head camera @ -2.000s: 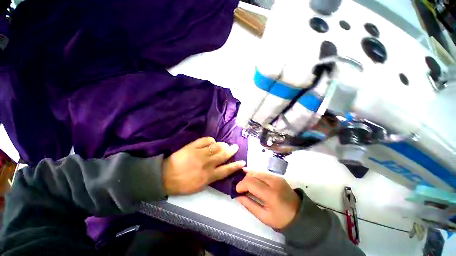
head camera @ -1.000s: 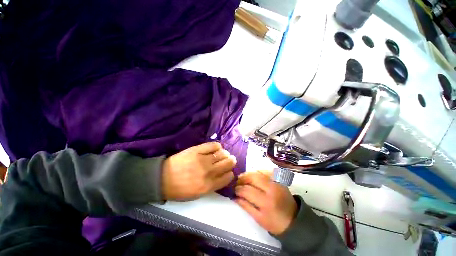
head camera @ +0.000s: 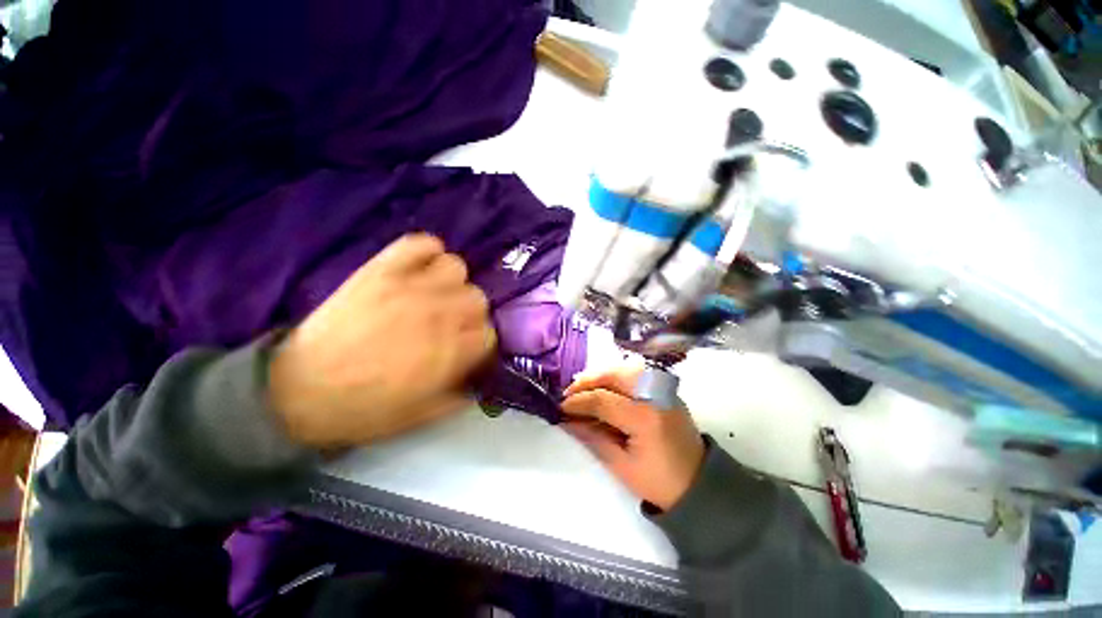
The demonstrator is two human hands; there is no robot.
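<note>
A dark purple garment (head camera: 290, 229) is heaped left of the needle, with a brighter lilac part (head camera: 532, 326) beside the presser foot area (head camera: 604, 316). A small white label (head camera: 517, 256) shows on the cloth. My left hand (head camera: 387, 338), blurred, is closed over the cloth's near edge; its fingertips are hidden, so I cannot tell if it grips cloth. My right hand (head camera: 634, 437) pinches the cloth edge near the needle, beside the ribbed grey knob (head camera: 655, 386). The white sewing machine (head camera: 773, 121) stands over the work, blurred.
Red-handled snips (head camera: 842, 495) lie right of my right hand, by a thin dark cord. A tan wooden handle (head camera: 573, 63) lies behind the cloth. A patterned edge (head camera: 483, 543) runs along the table front. More purple cloth (head camera: 272, 558) hangs below. A pale green box (head camera: 1033, 430) is on the machine arm.
My left hand has moved up and left, away from the needle. The cloth's near edge is now bunched, and a white label shows. My right hand stays by the edge. The camera view has shifted.
</note>
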